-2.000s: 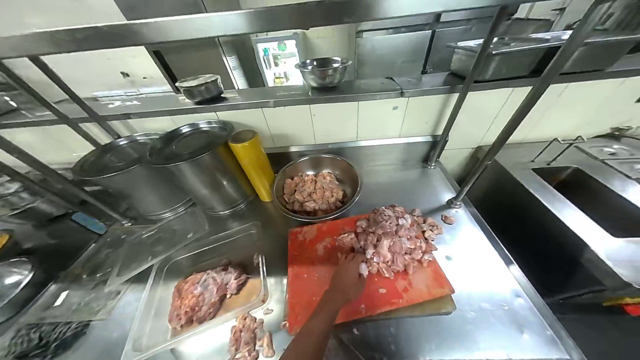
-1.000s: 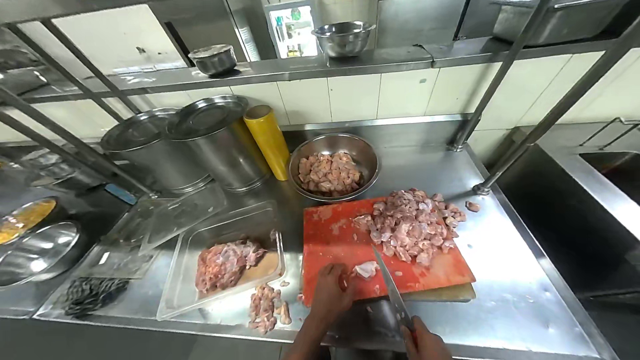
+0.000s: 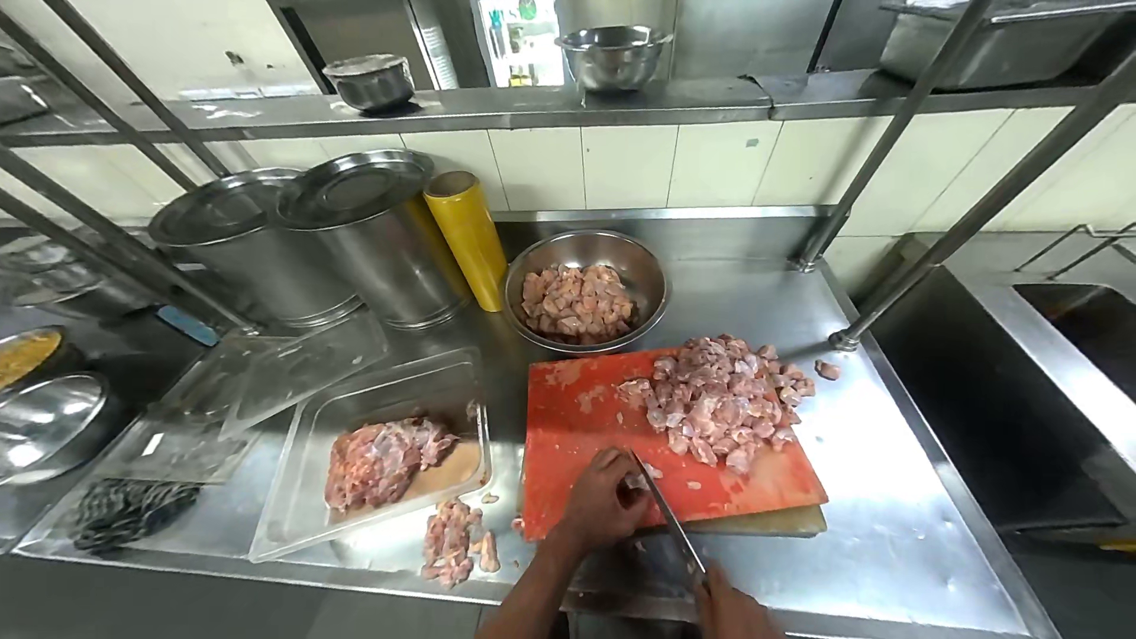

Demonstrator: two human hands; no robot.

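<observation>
My left hand (image 3: 607, 499) rests at the front of a red cutting board (image 3: 568, 426), its fingers curled on a small piece of raw meat (image 3: 635, 480). My right hand (image 3: 732, 608) grips a knife (image 3: 672, 519) by the handle, at the steel counter's front edge. The blade points up and left, its tip beside my left fingers. A heap of cut raw meat (image 3: 723, 399) covers the board's upper right. Behind the board, a steel bowl (image 3: 655, 312) holds more cut pieces. Left of it, a clear plastic tray (image 3: 302, 479) holds a large lump of raw meat (image 3: 382, 466).
Scraps of meat (image 3: 451, 541) lie between tray and board. A yellow roll (image 3: 468, 240) leans by two lidded steel pots (image 3: 382, 257). A steel shelf (image 3: 497, 111) crosses above the counter, its posts standing at right. A dark gap (image 3: 958, 399) runs beyond the counter's right edge.
My right hand and the knife were out of view two seconds ago and appear one second ago. My left hand has left the heap's edge for the board's front. The blade now lies closer to its fingers.
</observation>
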